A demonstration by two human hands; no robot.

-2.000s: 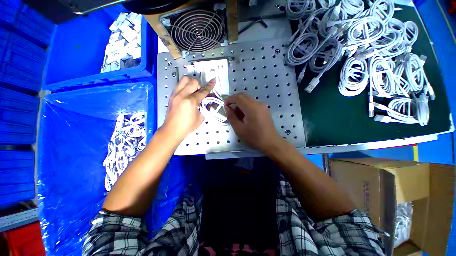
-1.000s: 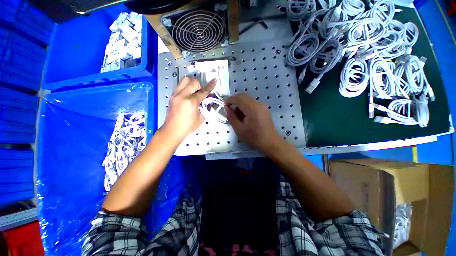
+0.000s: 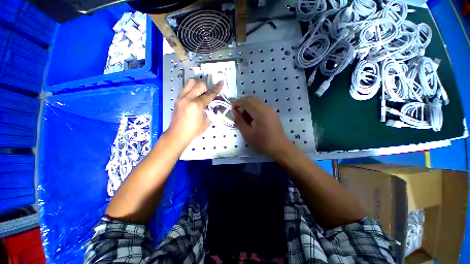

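A coiled white USB cable [image 3: 220, 112] lies between my two hands on the perforated metal plate [image 3: 273, 87]. The white marking fixture [image 3: 224, 71] stands just behind it, partly covered by my left fingers. My left hand [image 3: 194, 106] is at the coil's left side, its index finger stretched toward the fixture's front edge; the plug under the fingers is hidden. My right hand [image 3: 254, 120] pinches the coil's right side between thumb and fingers.
A round fan grille [image 3: 204, 31] between tan posts stands behind the plate. A cable pile [image 3: 372, 38] lies on the green mat [image 3: 344, 116] at right. A lined blue bin [image 3: 72, 149] with cables and a small blue bin [image 3: 77, 59] are left. An open cardboard box [image 3: 374, 193] is low right.
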